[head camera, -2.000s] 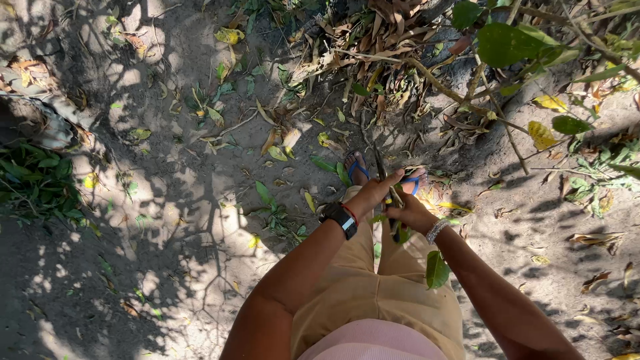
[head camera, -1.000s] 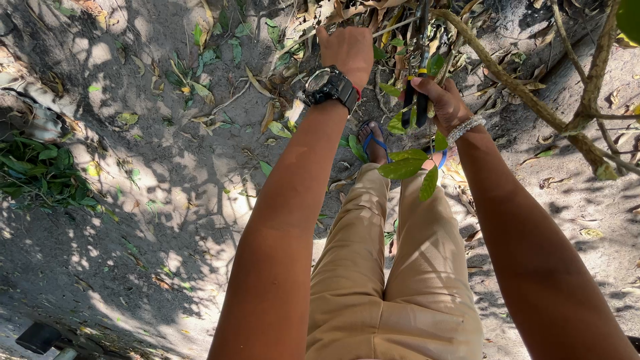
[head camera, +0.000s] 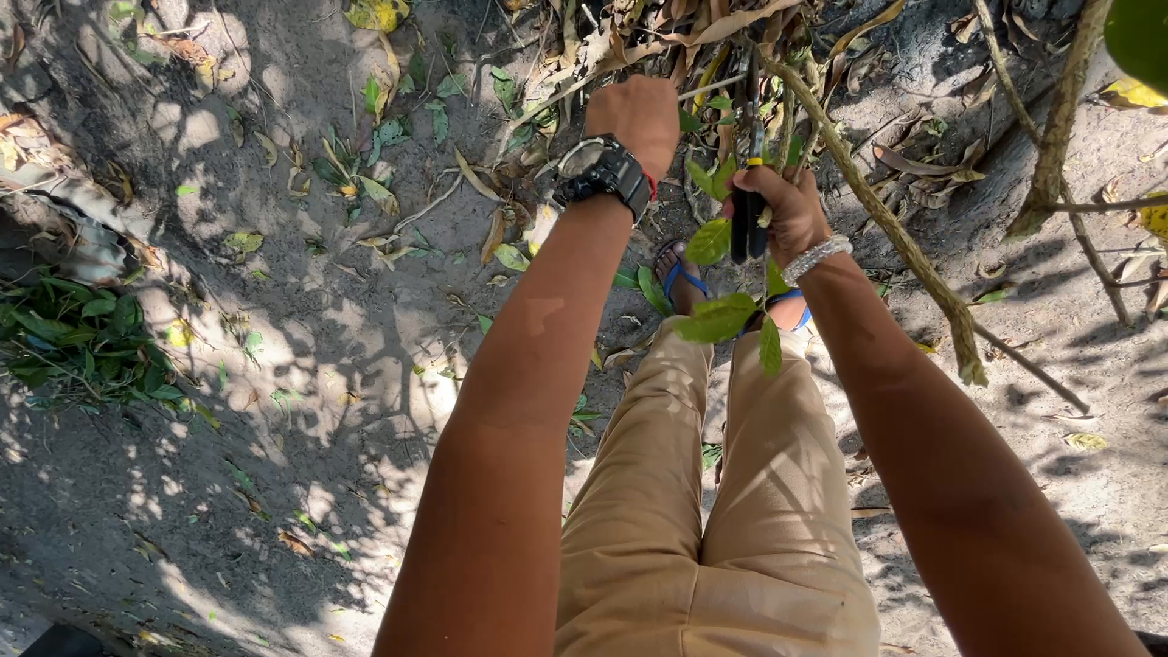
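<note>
My left hand, with a black watch at its wrist, is closed in a fist at the top middle. A thin pale twig runs from the fist toward the tool on the right. My right hand, with a beaded bracelet, grips black-handled pruning shears, whose blades point up the view among the stems. A green leafy sprig hangs just below the right hand; stems also pass through or behind its fingers. How the fingers of the left hand lie is hidden by its back.
A bare woody branch slants down to the right of my right hand, with more branches beyond. Dry leaves lie at the top. A pile of green leaves is at the left. My feet in blue flip-flops stand below the hands.
My hands were close together two seconds ago and are now apart, both farther up the view. The woody branch shows nearer my right hand. The view has shifted.
</note>
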